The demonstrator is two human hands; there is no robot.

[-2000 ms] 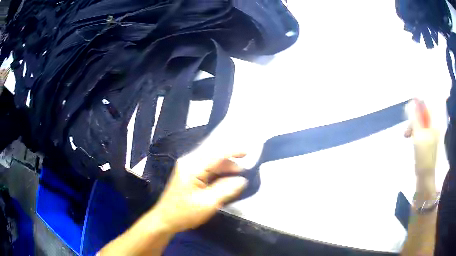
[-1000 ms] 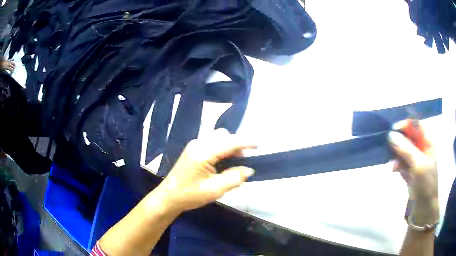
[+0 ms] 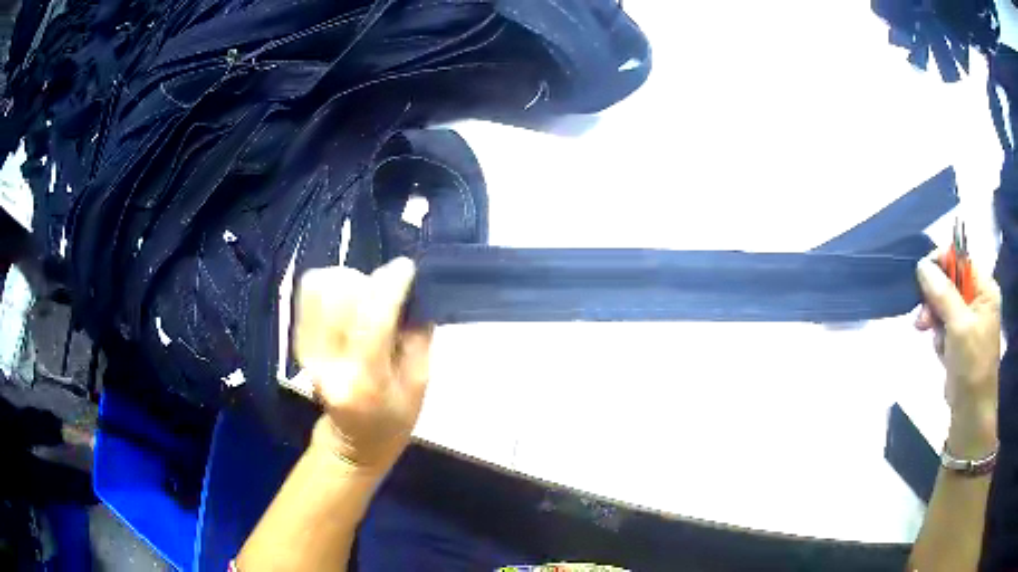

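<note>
A dark denim waistband (image 3: 670, 285) is stretched flat and level between my hands, just above the white table. My left hand (image 3: 363, 341) grips it at the left, beside the pile. My right hand (image 3: 962, 313) pinches it at the right and also holds orange thread snips (image 3: 960, 268), blades pointing up. A tail of the strip (image 3: 893, 212) slants up behind the right end. Both hands are partly blurred.
A large tangled waistband pile (image 3: 246, 145) covers the table's left side. A smaller dark heap (image 3: 938, 34) is at the far right. A blue crate (image 3: 151, 469) stands below left. A short dark piece (image 3: 913, 447) lies at the table's right edge.
My left hand has moved left and slightly up, and my right hand slightly right. The strip is now stretched longer and straighter between them; earlier it was shorter and slanted.
</note>
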